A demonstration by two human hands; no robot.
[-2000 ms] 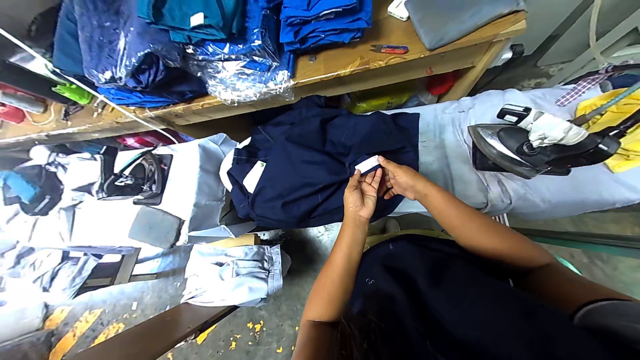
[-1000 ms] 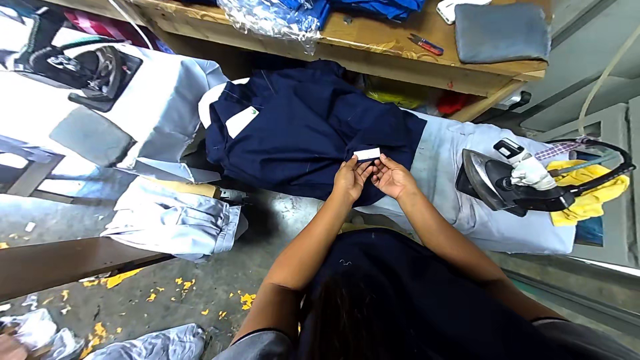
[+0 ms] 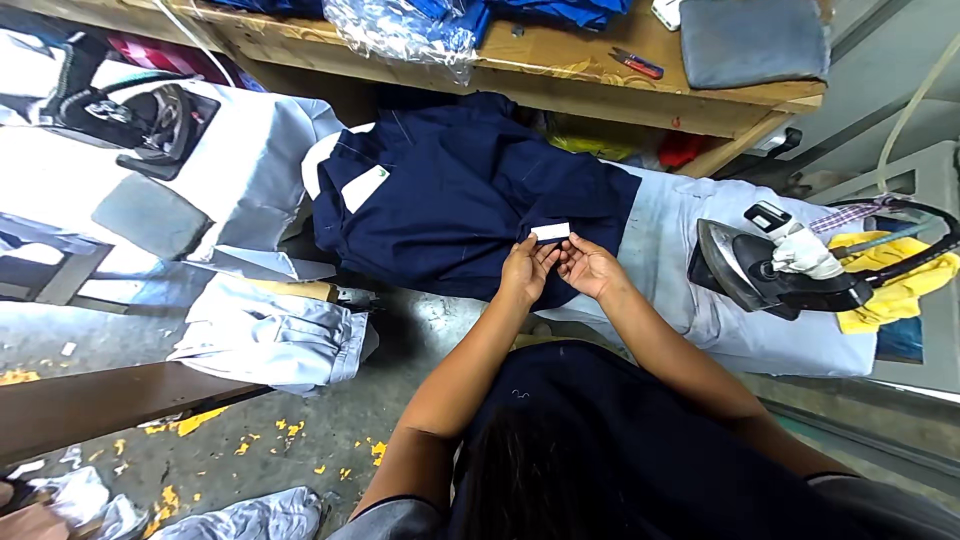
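A navy cloth garment [image 3: 450, 187] lies over the cloth-covered pressing board [image 3: 667, 225]. Near its lower right edge is a small white label [image 3: 551, 232] on a folded navy piece. My left hand [image 3: 527, 268] pinches the left end of that folded piece, and my right hand [image 3: 591, 265] pinches its right end, fingertips close together. A white tag with a green mark [image 3: 365, 187] lies on the garment's left part. To the right of my hands, a steam iron [image 3: 772, 270] rests on a dark pad.
Behind stands a wooden table [image 3: 555, 56] with thread snips [image 3: 636, 63], a grey pad [image 3: 754, 41] and plastic-wrapped blue clothes [image 3: 420, 26]. A second iron [image 3: 161, 124] is at left. Pale garments [image 3: 277, 330] hang over a brown beam [image 3: 97, 405]; yellow cloth [image 3: 900, 277] lies right.
Both hands stay at the white label on the navy fabric, with only small finger shifts. The view has swung between frames.
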